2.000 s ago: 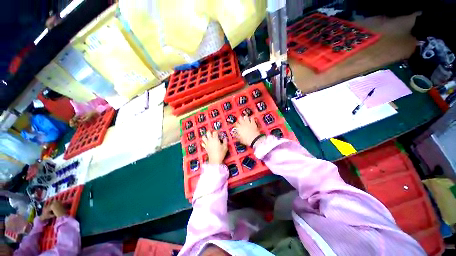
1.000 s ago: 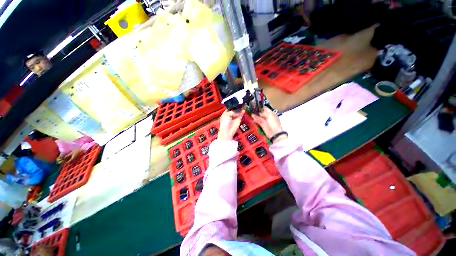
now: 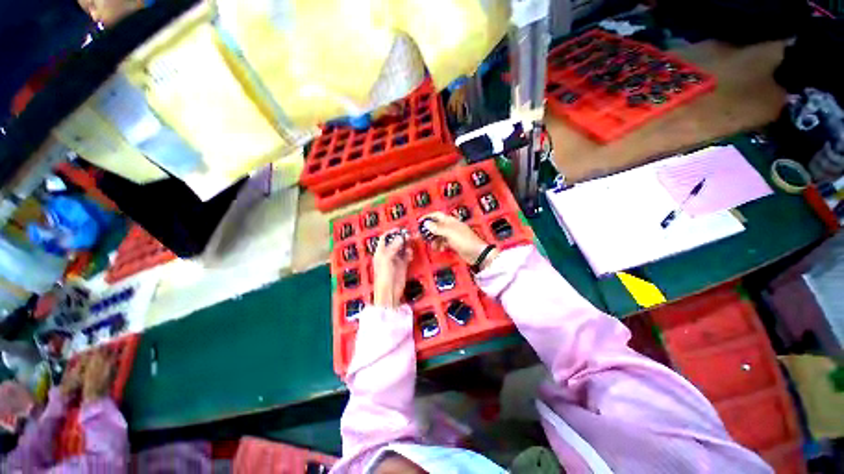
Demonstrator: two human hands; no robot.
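The red compartment tray (image 3: 474, 335) lies on the green bench top before me, with small black electronic units (image 3: 458, 312) in many pockets. My left hand (image 3: 392, 264) is over the middle of the tray, fingertips at a dark unit (image 3: 393, 237). My right hand (image 3: 452, 237) is just right of it, fingertips at another dark unit (image 3: 427, 225). Both hands are small in view, and I cannot tell whether the units are lifted or still in their pockets. A dark band is on my right wrist.
Stacked red trays (image 3: 375, 159) stand behind. A small black-and-white device (image 3: 492, 142) and silver post (image 3: 528, 88) are at the tray's upper right. Paper sheets (image 3: 618, 225) with a pen (image 3: 683, 204) lie right. A filled red tray (image 3: 618, 79) is far right. Another person's hands (image 3: 90, 375) show lower left.
Both hands have come down from the post-mounted device to the middle of the tray, now slightly apart. The camera view has shifted.
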